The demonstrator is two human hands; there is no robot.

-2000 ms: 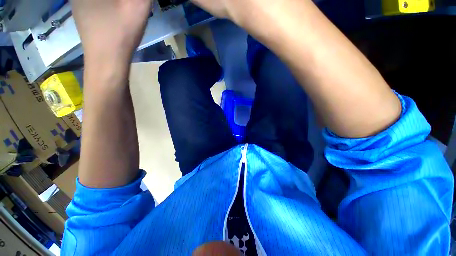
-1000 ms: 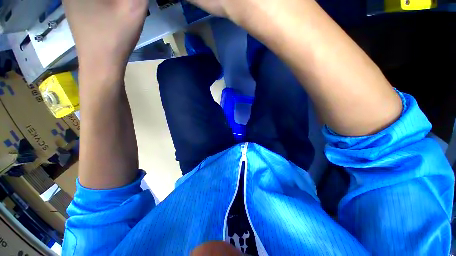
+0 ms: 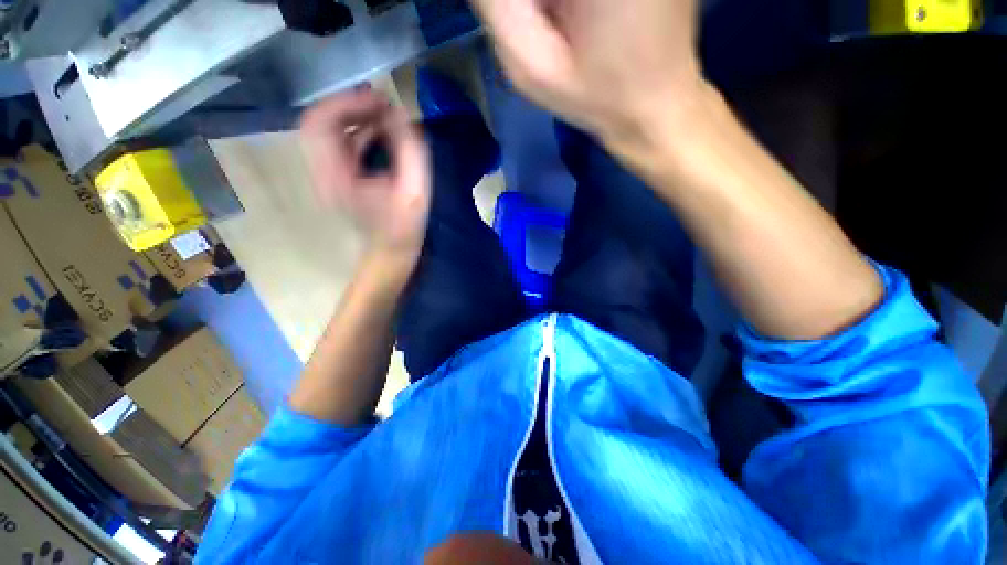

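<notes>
My left hand point(image 3: 370, 166) is blurred, in front of the machine's near edge and over my left thigh. Its fingers are curled around a small dark spot; I cannot tell whether this is a held thing or a gap. My right hand point(image 3: 602, 55) is at the top of the picture, partly cut off by its edge. Its fingertips are hidden, so I cannot tell whether it holds anything. The grey-white metal machine bed point(image 3: 188, 66) is at the upper left, with a dark part point(image 3: 315, 13) on it.
A yellow button box point(image 3: 149, 201) is at the machine's left front, and another yellow box point(image 3: 925, 14) at the upper right. Brown cartons point(image 3: 66, 237) stand on the left. A blue frame-like thing point(image 3: 533, 248) is between my legs.
My left hand has come down and right, away from the machine bed towards my lap. My right hand has moved right and a little down, so more of it shows. The view has shifted slightly.
</notes>
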